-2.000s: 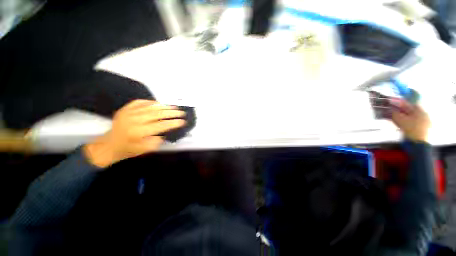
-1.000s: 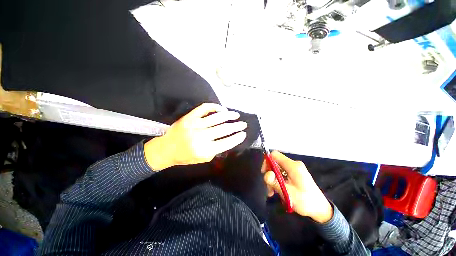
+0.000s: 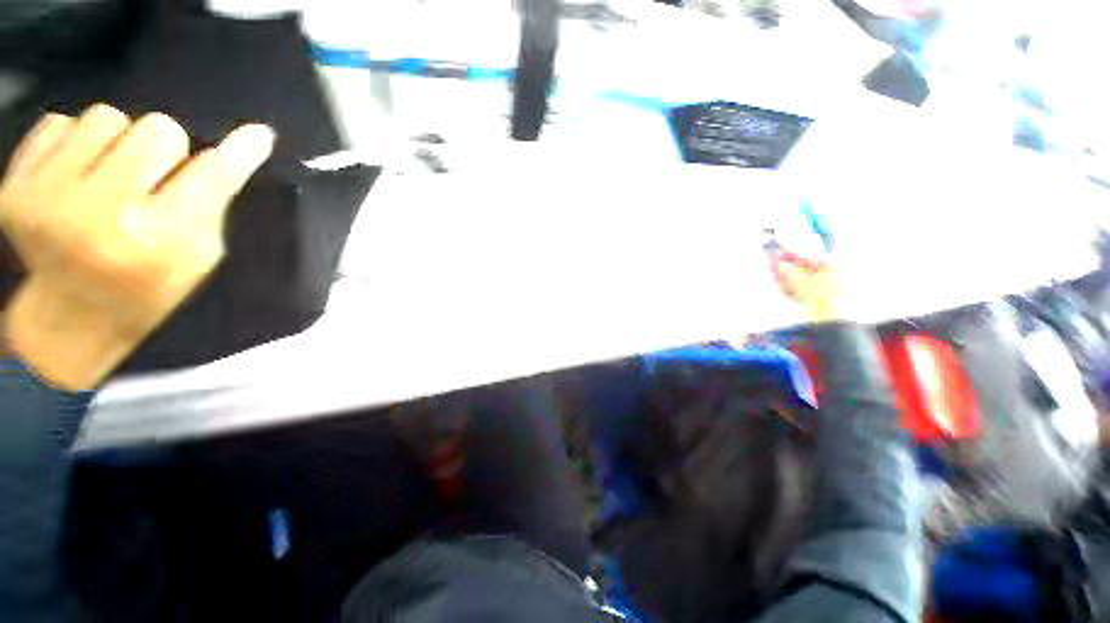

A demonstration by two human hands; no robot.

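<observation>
My left hand point(image 3: 116, 231) is at the far left above the black fabric panel point(image 3: 262, 274), back of the hand up and fingers curled. Whether fabric is pinched under the fingers is hidden. The panel lies over the left of the white table point(image 3: 523, 268). My right hand point(image 3: 816, 290) is at the table's right part, blurred and overexposed. The red-handled snips point(image 3: 789, 265) show at its fingertips, low on the tabletop; the blur hides whether the fingers still grip them. A small blue piece point(image 3: 813, 222) lies just beyond.
The white sewing machine with a blue stripe point(image 3: 402, 63) stands behind the table, overexposed. A black strip point(image 3: 533, 73) hangs across it. A dark marked box point(image 3: 740, 134) is right of it. A red plastic stool or crate point(image 3: 931, 387) and blue items point(image 3: 986, 572) are below right.
My left hand has left the fabric at the front edge and moved to the far left. My right hand has carried the red snips from the front edge to the table's right part. The view has shifted.
</observation>
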